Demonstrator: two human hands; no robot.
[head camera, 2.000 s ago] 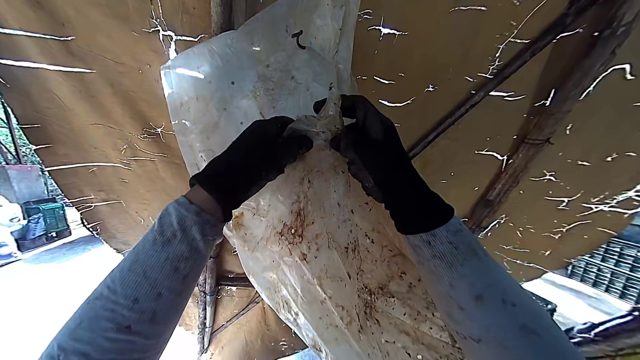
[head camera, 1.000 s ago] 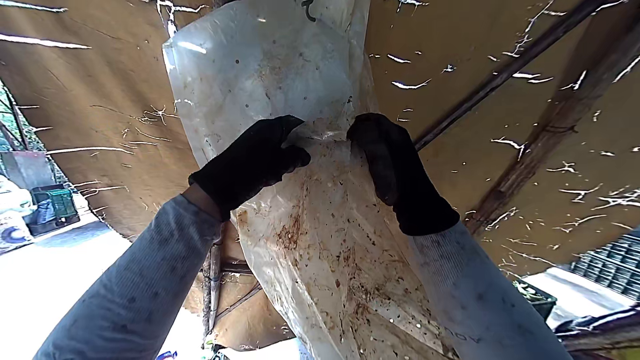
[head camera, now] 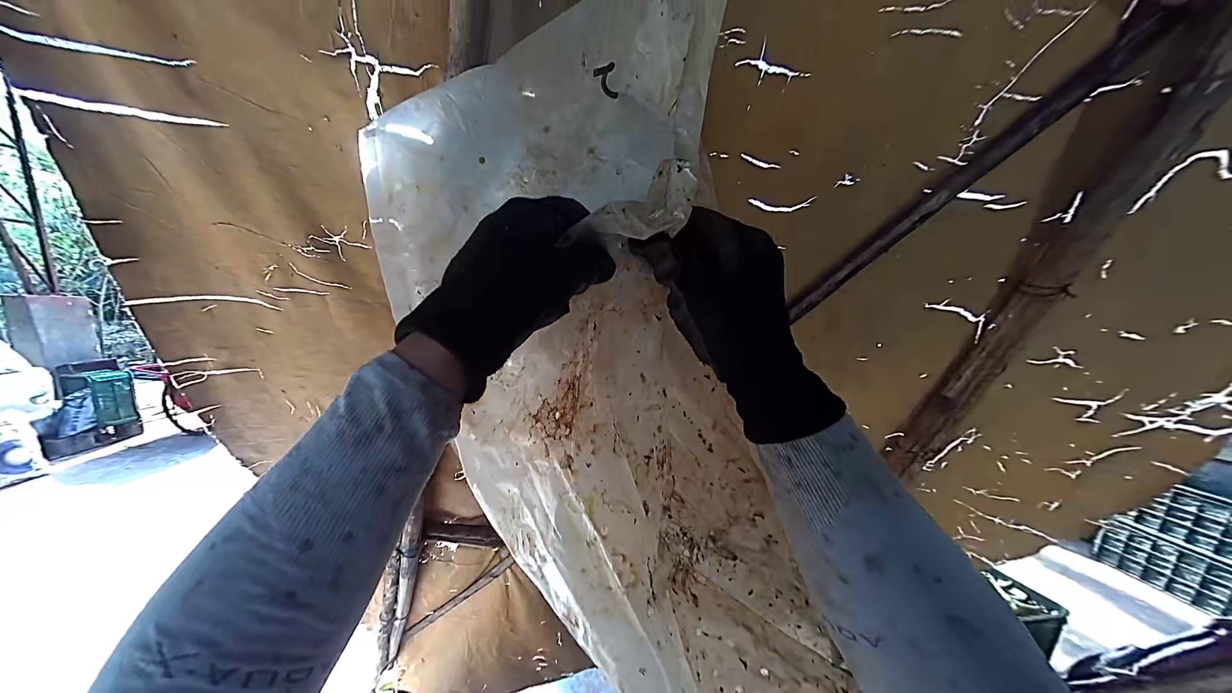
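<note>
A translucent plastic sheet [head camera: 616, 404], stained brown and specked with dirt, hangs down the middle of the view. Both my hands wear black gloves. With my left hand [head camera: 525, 279] I pinch a gathered fold of the sheet between thumb and fingers. My right hand [head camera: 722, 289] grips the same bunched fold from the other side, a short way to the right. A crumpled tip of plastic stands up between them. Above, a small dark hooked piece [head camera: 606, 80] shows against the sheet. Part of the fold is hidden by the gloves.
Behind the sheet hangs a cracked brown tarp [head camera: 241, 192] with light showing through. A wooden pole [head camera: 1020, 289] and a thinner dark pole [head camera: 905, 221] slant at the right. Black plastic crates [head camera: 1169, 549] sit at the lower right, a green crate [head camera: 114, 397] at the far left.
One second ago my right hand lay flatter against the sheet; now its fingers are closed on the fold. The crumpled tip again stands up beside it.
</note>
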